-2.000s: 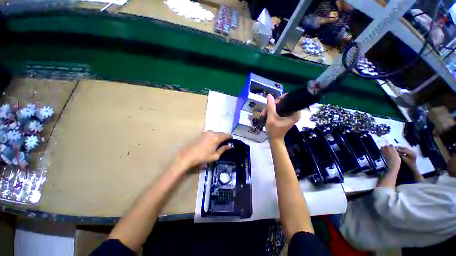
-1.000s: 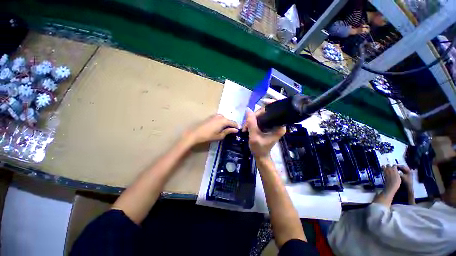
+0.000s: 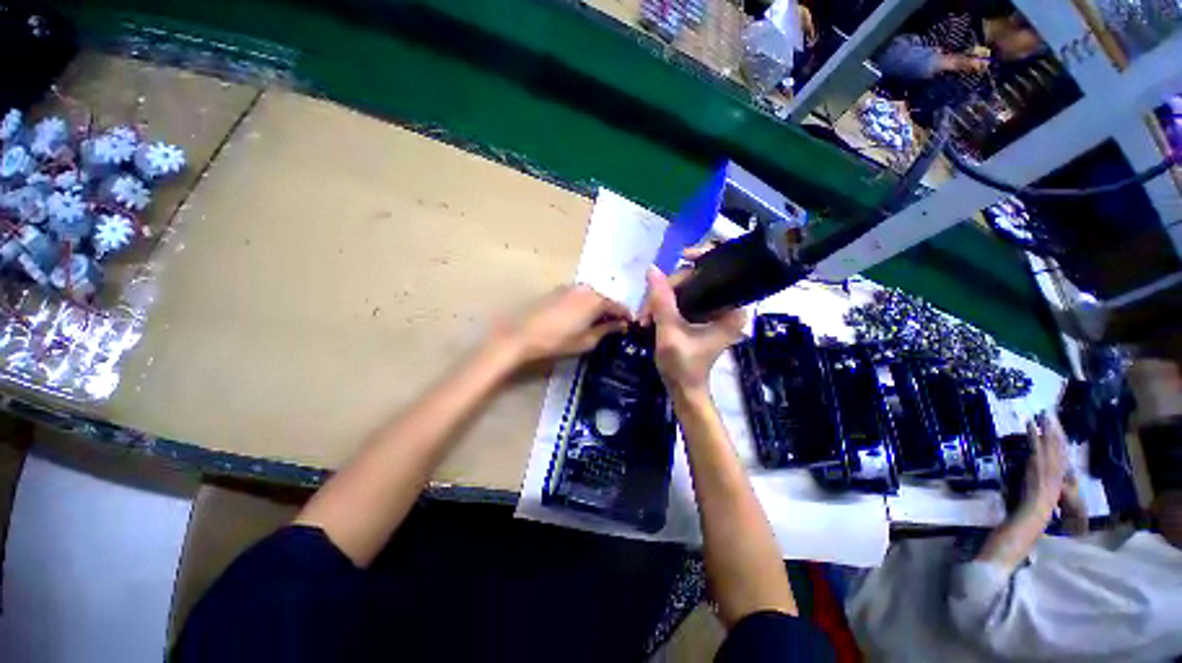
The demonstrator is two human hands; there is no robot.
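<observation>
A glossy black plastic housing (image 3: 609, 434) lies on white paper in front of me, with a pale round spot inside. My right hand (image 3: 691, 334) is wrapped around the thick black electric screwdriver (image 3: 735, 275), which is tilted over the housing's far end; its tip is hidden by my fingers. My left hand (image 3: 570, 324) rests at the housing's far left edge, fingertips close to my right hand; whether they pinch a screw cannot be seen. The blue-and-white screw feeder (image 3: 694, 223) stands just behind, partly covered by the screwdriver.
Several black housings (image 3: 849, 412) stand in a row at right, with a heap of small metal parts (image 3: 927, 330) behind. A brown board (image 3: 350, 285) lies at left, white-blue toothed pieces (image 3: 78, 201) at far left. A co-worker's hands (image 3: 1043, 479) are at right. A green belt (image 3: 428, 78) runs behind.
My right hand and the screwdriver have moved from the feeder to the housing's far end, and my left hand has moved in beside them. The view has shifted. The co-worker's hands have moved.
</observation>
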